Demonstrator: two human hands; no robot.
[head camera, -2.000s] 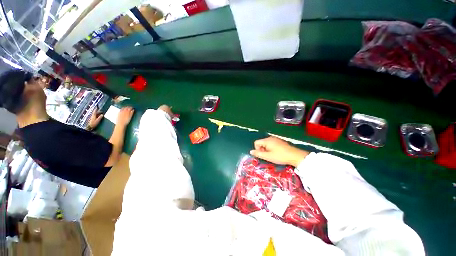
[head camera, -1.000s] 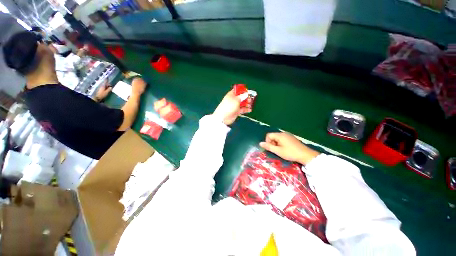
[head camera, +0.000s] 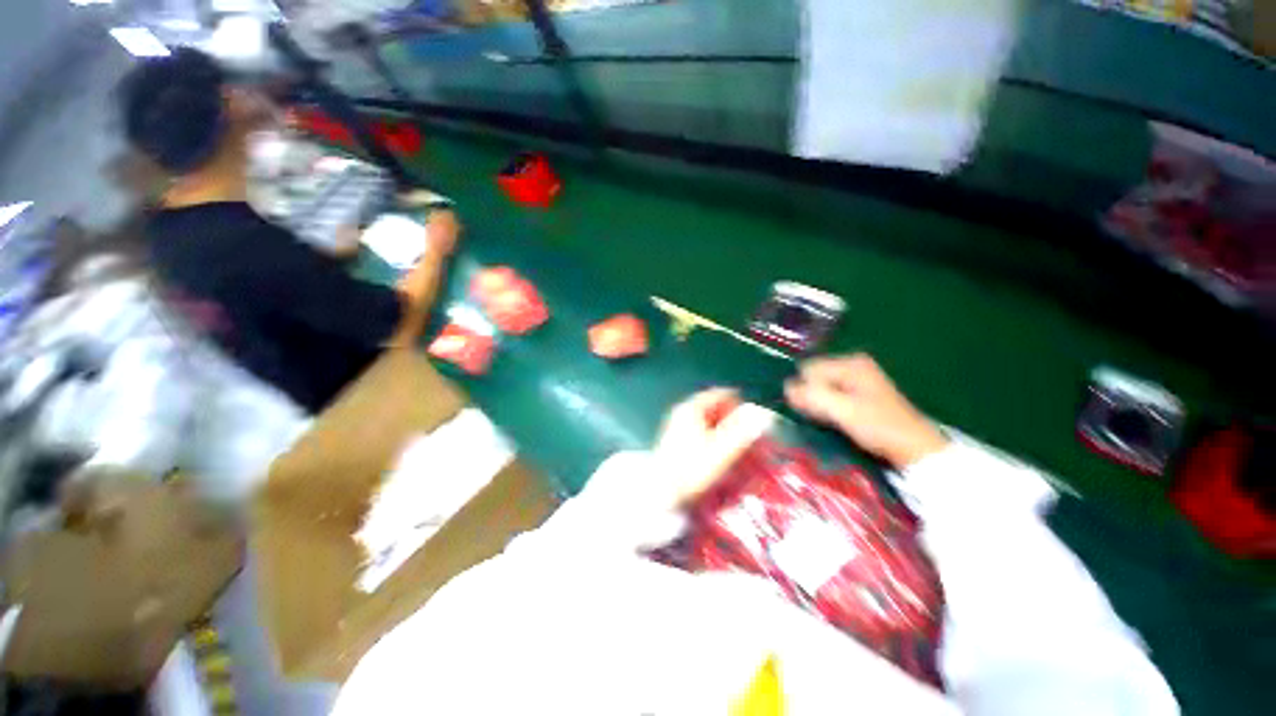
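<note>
The clear polybag (head camera: 840, 546) full of red loops, with a white label, lies in front of me. My left hand (head camera: 707, 445) is at the bag's upper left edge, blurred, with a bit of red at its fingertips; its grip is unclear. My right hand (head camera: 861, 402) is above the bag's upper edge with fingers curled; whether it holds anything is hidden. A silver device with a dark round centre (head camera: 798, 318) sits on the belt just beyond my right hand. A red-orange packet (head camera: 617, 336) lies on the bench left of my hands.
More red-orange packets (head camera: 508, 299) lie further left. An open carton (head camera: 322, 518) with white contents stands lower left, beside a person in black (head camera: 266, 301). Another device (head camera: 1131, 420) and a red box (head camera: 1231, 490) are at right; a further red box (head camera: 529, 181) is up the belt.
My left hand has moved back from over the belt to the bag's mouth. My right hand has stayed near the bag. The view has shifted left, and the device now shows uncovered near my right hand.
</note>
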